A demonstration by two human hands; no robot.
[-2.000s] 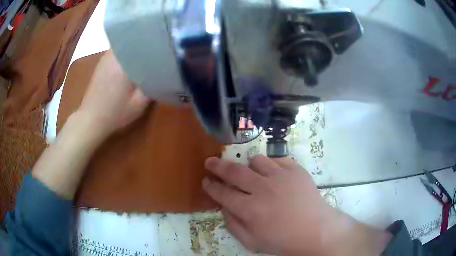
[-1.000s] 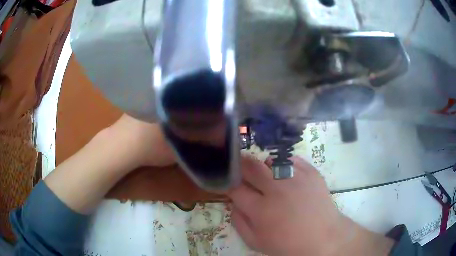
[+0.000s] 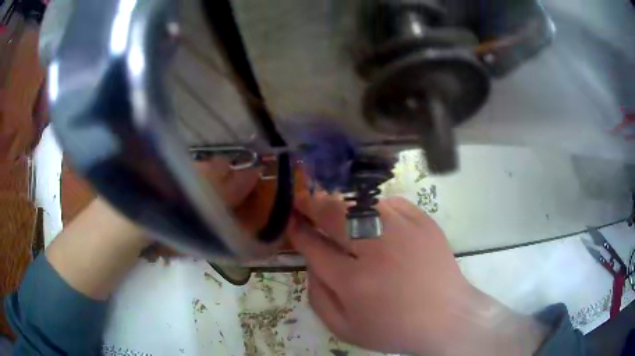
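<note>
A brown leather-like panel [image 3: 263, 200] lies under the sewing machine head; only small parts show around the chrome guard [image 3: 129, 149]. My left hand [image 3: 233, 183] reaches in from the left behind the guard. Its fingers show over the panel through the loop, and the rest is hidden. My right hand [image 3: 390, 274] lies to the right, just below the dark spring [image 3: 363, 188], its fingertips together at the panel's right edge. The needle and presser foot are hidden or too blurred to tell.
The machine head [image 3: 306, 76] fills the top, with a dark tension knob [image 3: 428, 94] and purple fluff [image 3: 326, 161]. Red-handled snips [image 3: 617, 288] lie far right. Brown pieces [image 3: 17, 208] are piled far left. A dark curved opening [image 3: 233, 274] shows in the bed.
The view has moved closer to the machine; the guard now looks larger and further left. My left hand has moved right and inward across the panel. The panel's lower edge sits higher, uncovering the curved opening.
</note>
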